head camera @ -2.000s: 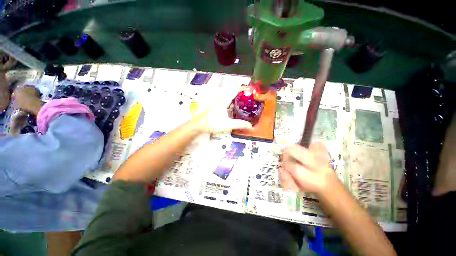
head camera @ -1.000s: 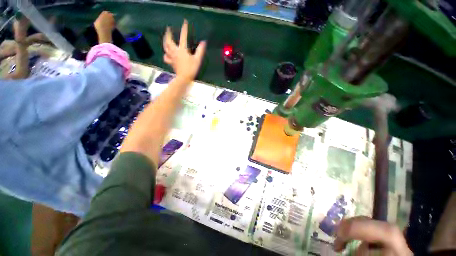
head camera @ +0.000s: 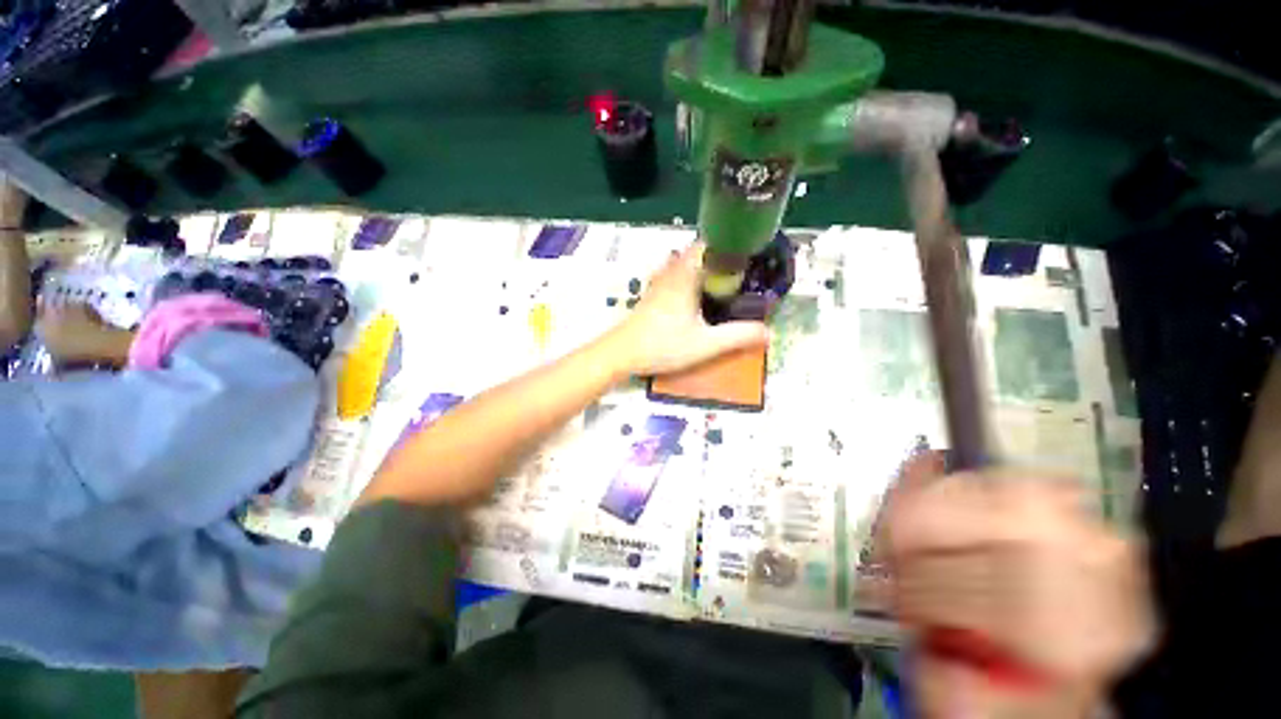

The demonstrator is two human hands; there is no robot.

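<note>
The green arbor press [head camera: 745,176] stands right of centre, its ram end low over the orange base pad [head camera: 712,377]. My left hand [head camera: 681,320] is closed around a black round lamp housing [head camera: 766,275] at the back of the pad, under and beside the ram. The press and my fingers hide part of the housing. My right hand [head camera: 1019,562] is blurred at lower right, gripping the lower end of the press lever [head camera: 953,316]. A blurred red patch, perhaps the knob, shows at its lower side.
Black units stand on the green conveyor belt [head camera: 464,148], one with a red light. A neighbour's blue sleeve [head camera: 183,450] and black parts tray [head camera: 302,302] are at left. A yellow piece [head camera: 368,365] lies on the newspaper. Glossy dark parts [head camera: 1208,365] are at far right.
My left hand has come back from the belt to the press and now holds a housing. My right hand stays on the lever. The view has shifted; the neighbour's arm is back over the tray.
</note>
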